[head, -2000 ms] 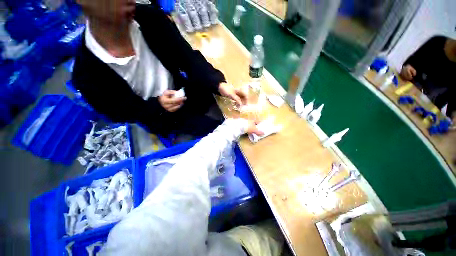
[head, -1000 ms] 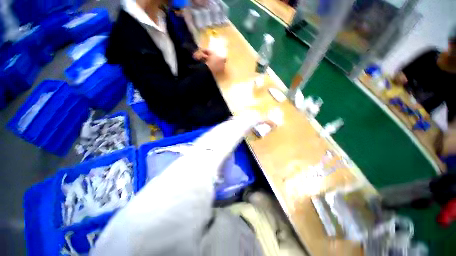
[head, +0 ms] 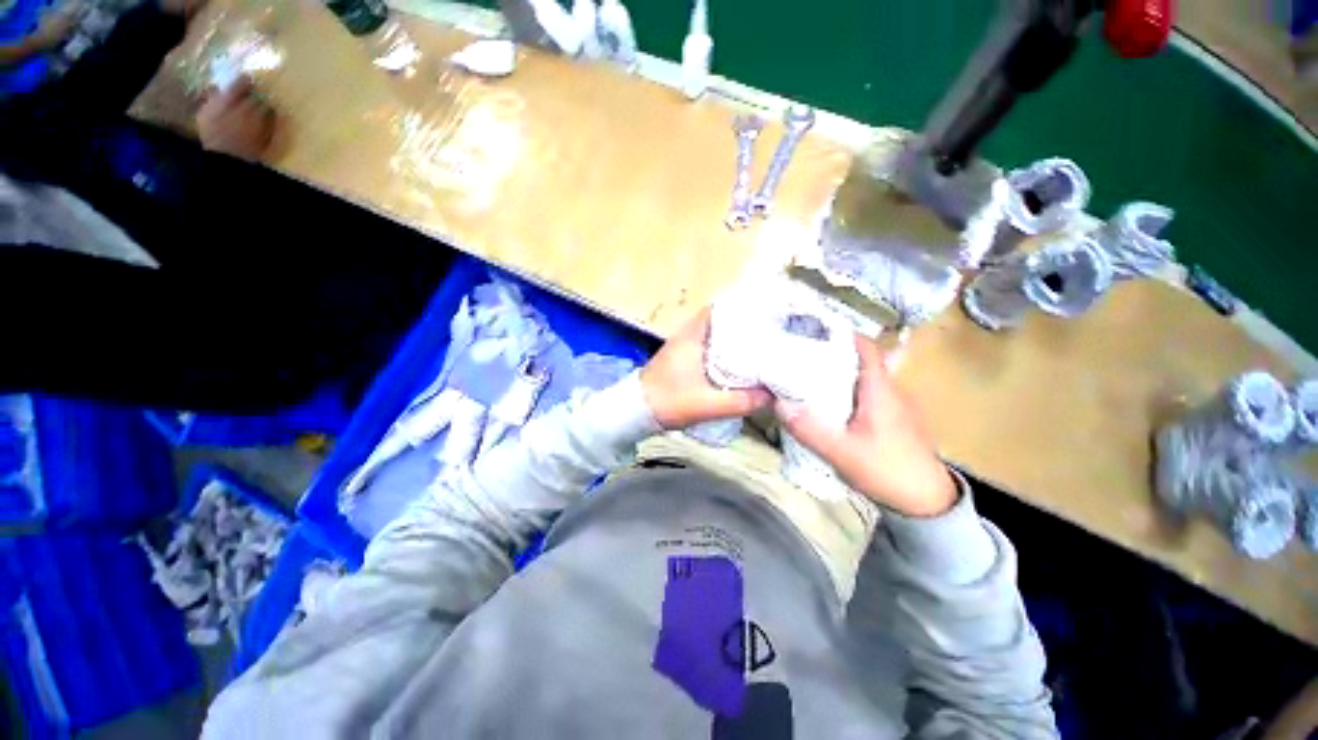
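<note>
A white plastic shell with a dark round opening is held at the bench's front edge, in front of my body. My left hand grips its left side. My right hand grips its right side, with the thumb near its lower part. The undersides of the shell and some fingertips are hidden. Just beyond it on the bench is the pale fixture, under the black toggle clamp with its red grip.
Two wrenches lie left of the fixture. Ribbed collars stand right of it, with another cluster farther right. A blue crate holds pale parts below the bench. A coworker's hand rests at upper left. White nozzle bottles line the green belt.
My view has swung right to the clamp. My left arm has drawn back from the coworker's side of the bench. Both hands now hold the white shell.
</note>
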